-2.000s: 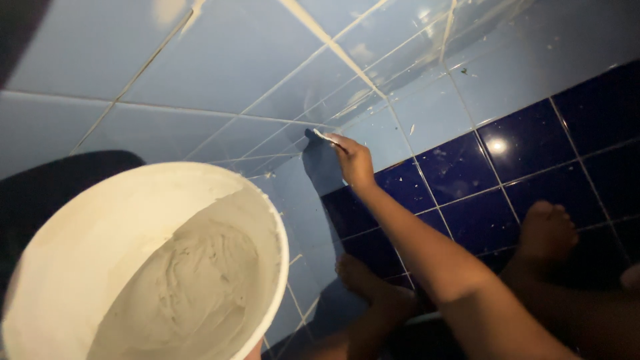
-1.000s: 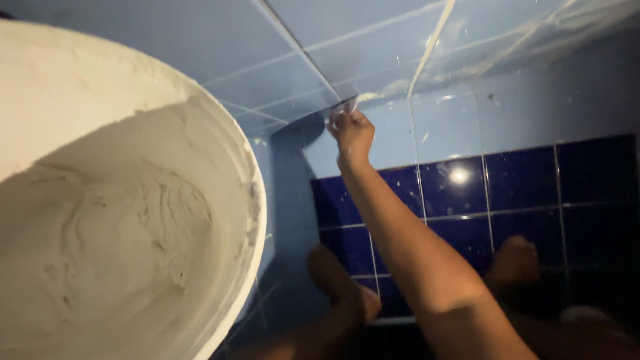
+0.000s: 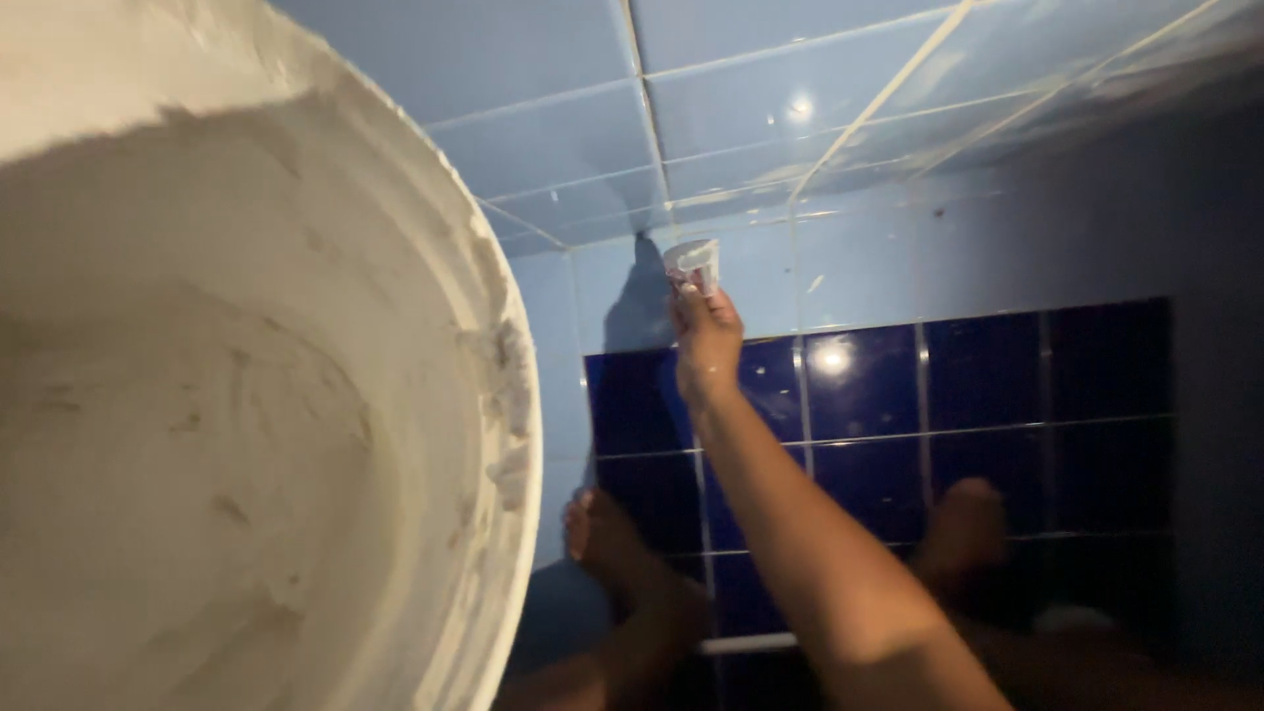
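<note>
My right hand (image 3: 707, 341) grips a small flat spreader (image 3: 694, 259) smeared with pale paste, its far edge near the base of the light blue tiled wall. A large white plastic bucket (image 3: 528, 415) fills the left side of the view, very close to the camera. Inside it lies grey-white grout-like paste (image 3: 197, 474), with more smeared along the inner wall. My left hand is out of view, so whether it holds the bucket cannot be seen.
Light blue wall tiles (image 3: 553, 59) with pale joints meet a light blue border strip (image 3: 849, 262). Dark blue floor tiles (image 3: 859, 395) lie below. Two bare feet, one left (image 3: 602, 533) and one right (image 3: 968, 518), stand on the floor.
The spreader, at the wall's foot earlier, now shows its face over the light blue border, slightly back from the joint. The bucket takes up more of the view than two seconds ago.
</note>
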